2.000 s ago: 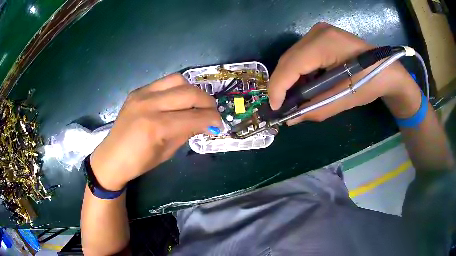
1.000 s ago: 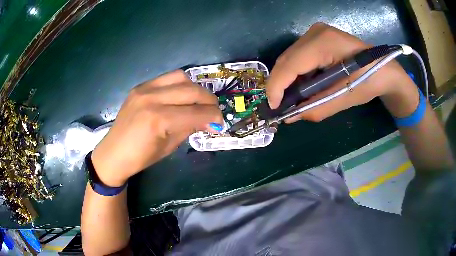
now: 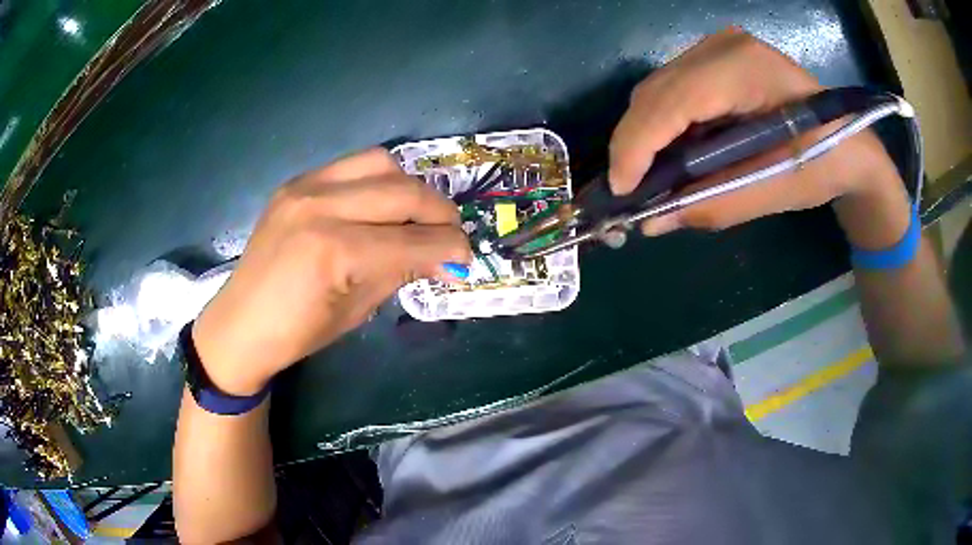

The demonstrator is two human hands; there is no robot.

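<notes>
The white power strip housing (image 3: 554,296) lies open side up on the dark green bench. Inside it are brass contact strips (image 3: 533,162), thin wires and a green circuit board with a yellow block (image 3: 506,218). My right hand (image 3: 725,149) grips the black soldering iron (image 3: 735,147), with a pale tube alongside; its tip is over the board. My left hand (image 3: 357,250) is at the housing's left side, fingertips pinched at a small bright blue component (image 3: 456,270) beside the board. My left fingers hide the housing's left part.
A loose pile of brass strips (image 3: 43,341) lies at the left. A clear plastic bag (image 3: 160,309) with a white bundle lies behind my left wrist. The worn brown bench edge (image 3: 85,91) curves at upper left. A brown panel (image 3: 933,106) stands at far right.
My right hand and the iron have moved up and to the right, and the tip has shifted up from the lower part of the housing. My left hand has hardly moved.
</notes>
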